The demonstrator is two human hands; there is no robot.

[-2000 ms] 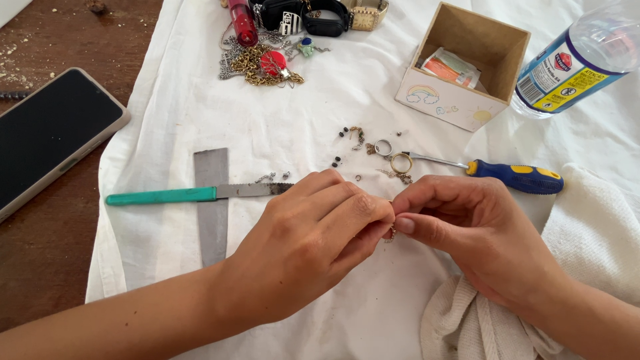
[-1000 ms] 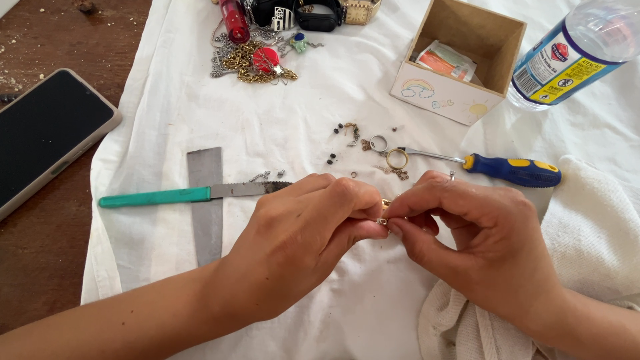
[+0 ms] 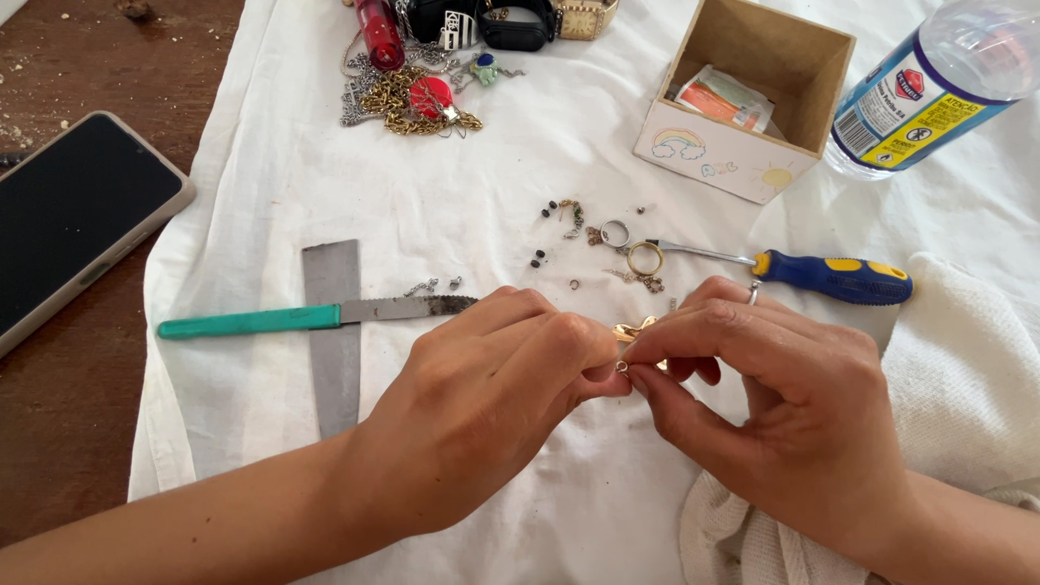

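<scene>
My left hand (image 3: 496,406) and my right hand (image 3: 772,398) meet at the fingertips over the white cloth. Between them is a shiny gold-coloured jewelry piece (image 3: 635,329), partly hidden by the fingers. My right thumb and forefinger pinch a small metal ring (image 3: 622,366) beside it; the left fingertips close on the piece from the other side. Just beyond the hands lie a silver-coloured ring (image 3: 615,234), a gold-coloured ring (image 3: 646,258), black beads (image 3: 538,258) and short chain bits. A flat-blade screwdriver (image 3: 837,276) with a blue and yellow handle lies behind my right hand.
A green-handled serrated knife (image 3: 252,322) crosses a flat metal strip (image 3: 333,374) at left. A smartphone (image 3: 81,219) lies beyond them. Tangled chains (image 3: 390,97), a black watch band (image 3: 516,28), an open box (image 3: 731,154) and a clear bottle (image 3: 918,89) stand farther back. A cream cloth (image 3: 967,382) is at right.
My hands stay together, while the fingers have shifted around the piece. More of the gold-coloured metal and the small ring shows now than two seconds ago.
</scene>
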